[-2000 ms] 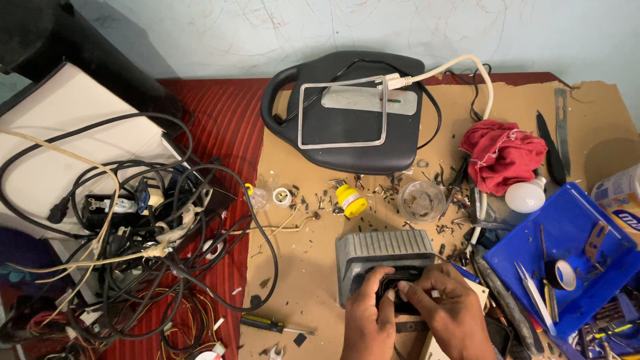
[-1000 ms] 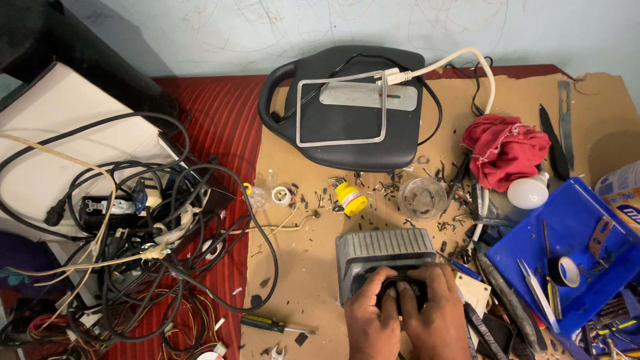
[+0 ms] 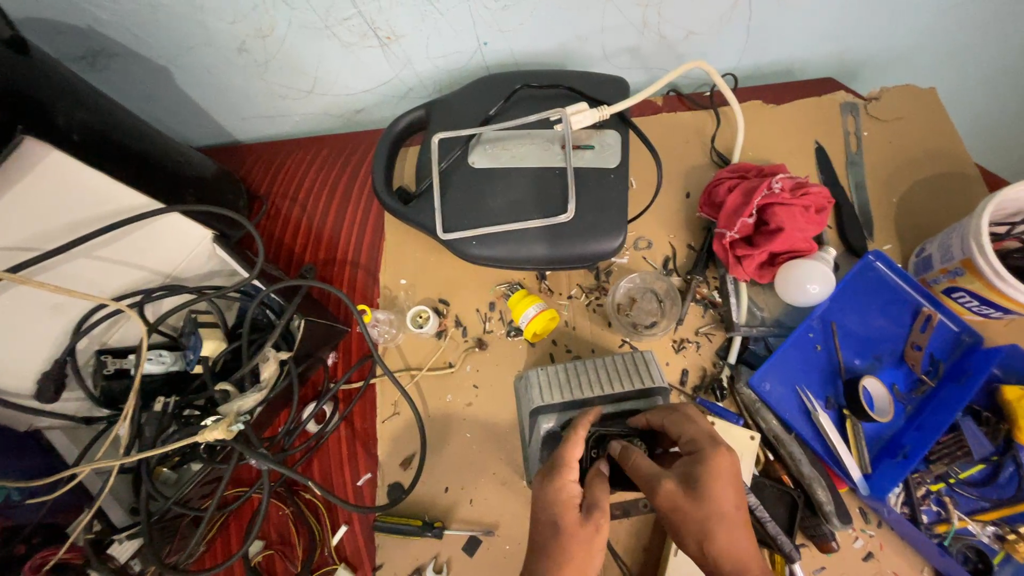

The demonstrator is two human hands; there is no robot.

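My left hand (image 3: 570,492) and my right hand (image 3: 688,480) both grip a small black part (image 3: 612,448), with fingers on either side of it and my right thumb resting on its face. They hold it over the lower half of a grey ribbed metal housing (image 3: 592,380) that lies on the cardboard. My palms and fingers cover much of the part, so its kind cannot be told. A yellow electrical plug (image 3: 532,314) lies above the housing, and a clear round dish (image 3: 643,306) holding small bits stands to its right.
A black-handled screwdriver (image 3: 432,527) lies at lower left, beside tangled cables (image 3: 240,384). At right are a blue tray (image 3: 872,320) with tweezers and tape, a red cloth (image 3: 764,220) and a white bulb (image 3: 804,280). A dark appliance (image 3: 512,240) carries a clear rectangular frame (image 3: 504,224).
Both hands stay over the housing with the black part. My fingers have shifted around it, and my hands are spread slightly farther apart than one second ago.
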